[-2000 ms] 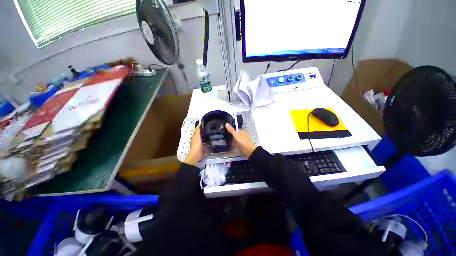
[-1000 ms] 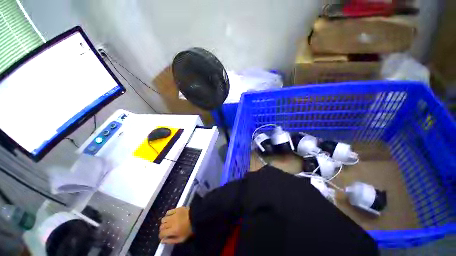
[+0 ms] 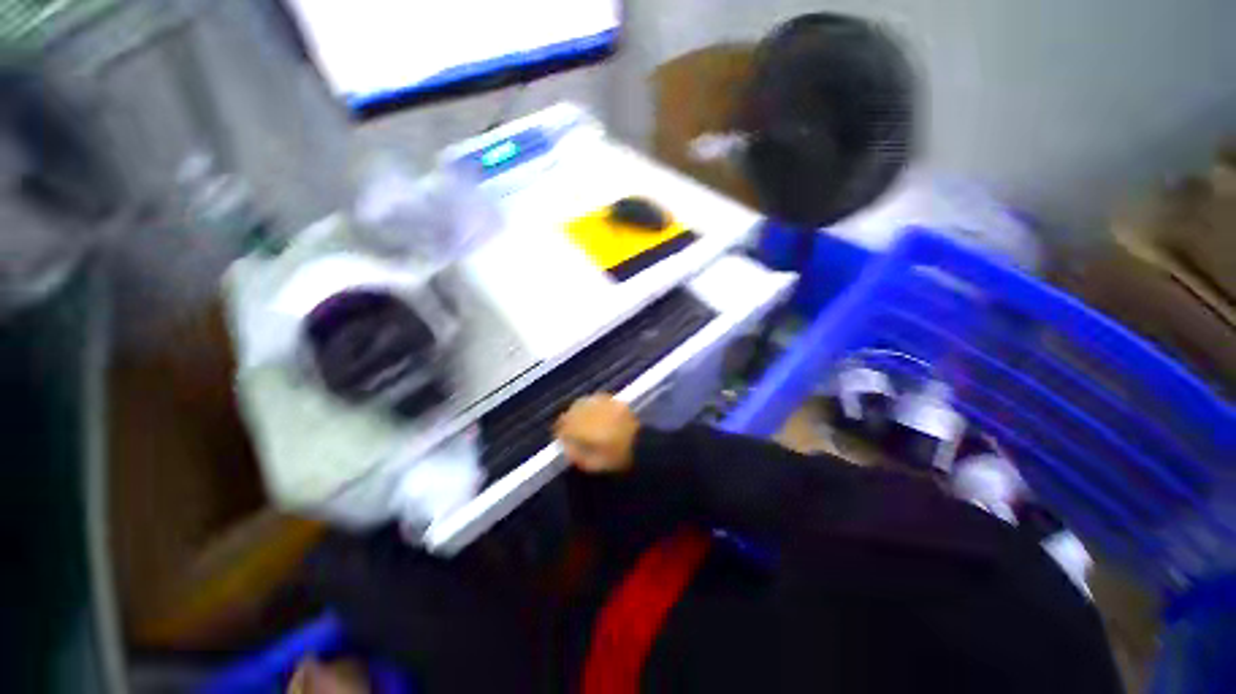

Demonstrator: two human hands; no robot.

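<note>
The view is blurred. A white-and-black security camera (image 3: 373, 346) sits on the machine bed (image 3: 301, 454), its dark part facing up, with neither hand on it. My right hand (image 3: 598, 434) is at the front edge of the white keyboard tray (image 3: 504, 504), beside the black keyboard (image 3: 596, 377); its fingers look curled, but their grip is unclear. My left hand (image 3: 328, 675) is small and blurred at the bottom edge, near a blue crate rim, partly cut off; what it holds cannot be told.
A blue crate (image 3: 827, 355) at the right holds several white-and-black cameras (image 3: 927, 412). A black fan (image 3: 830, 119) stands behind it. A mouse (image 3: 637, 213) lies on a yellow-and-black pad (image 3: 626, 246). Crumpled plastic (image 3: 441, 483) is at the keyboard's left end. A green table (image 3: 49, 488) is at far left.
Both hands have left the camera, which stays on the bed. The view swung right, then partly back left. My right hand moved to the tray edge; my left hand now shows at the bottom.
</note>
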